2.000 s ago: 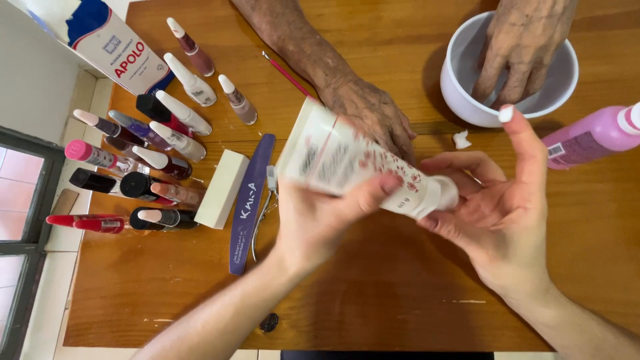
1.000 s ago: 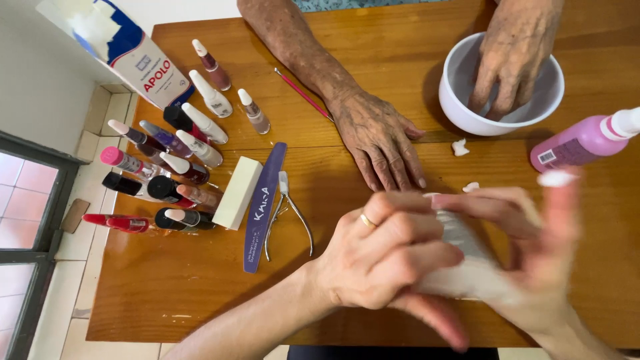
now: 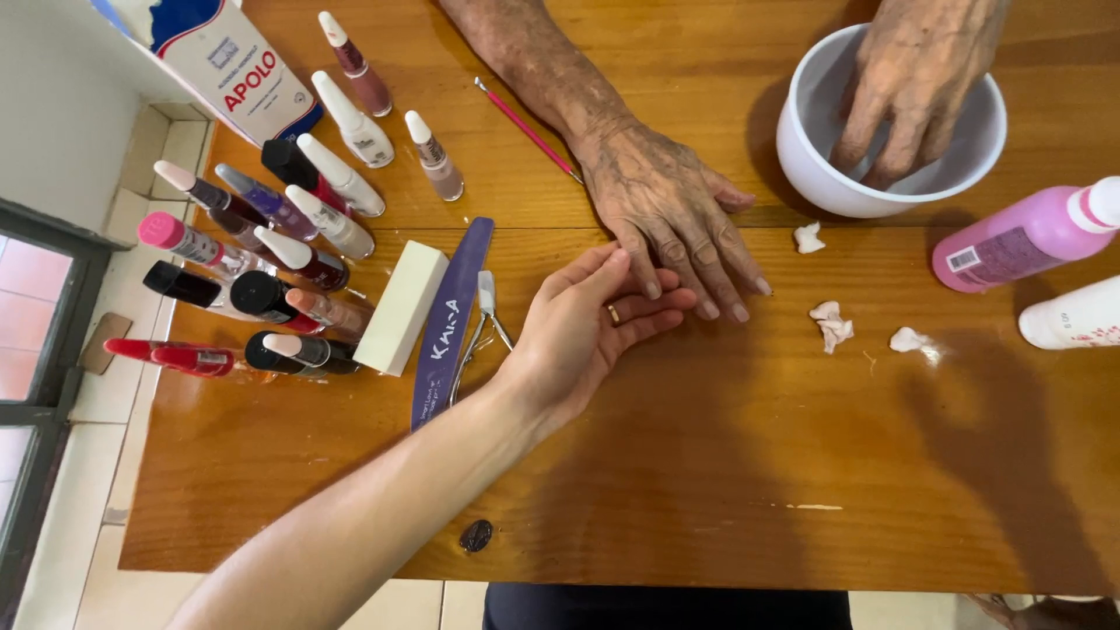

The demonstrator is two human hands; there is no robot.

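Observation:
My left hand (image 3: 582,328), palm up with a gold ring, reaches in from the lower left. Its thumb and fingers are at the little finger of the other person's hand (image 3: 661,197), which rests palm down on the wooden table; my other fingers pass beneath. That person's second hand (image 3: 910,87) dips its fingers into a white bowl (image 3: 792,149). My right hand is out of view. A white cream tube (image 3: 1072,315) is at the right edge, just below a pink bottle (image 3: 1006,241).
Left of my hand lie metal cuticle nippers (image 3: 483,328), a purple nail file (image 3: 451,324) and a white buffer block (image 3: 402,306). Several nail polish bottles (image 3: 337,219) and a cotton box (image 3: 236,70) stand beyond. A red-handled tool (image 3: 529,131) and cotton bits (image 3: 831,326) are on the table.
The tube, in my hands two seconds ago, is now at the right edge. My right hand has left the view. My left hand has moved to the other person's fingers.

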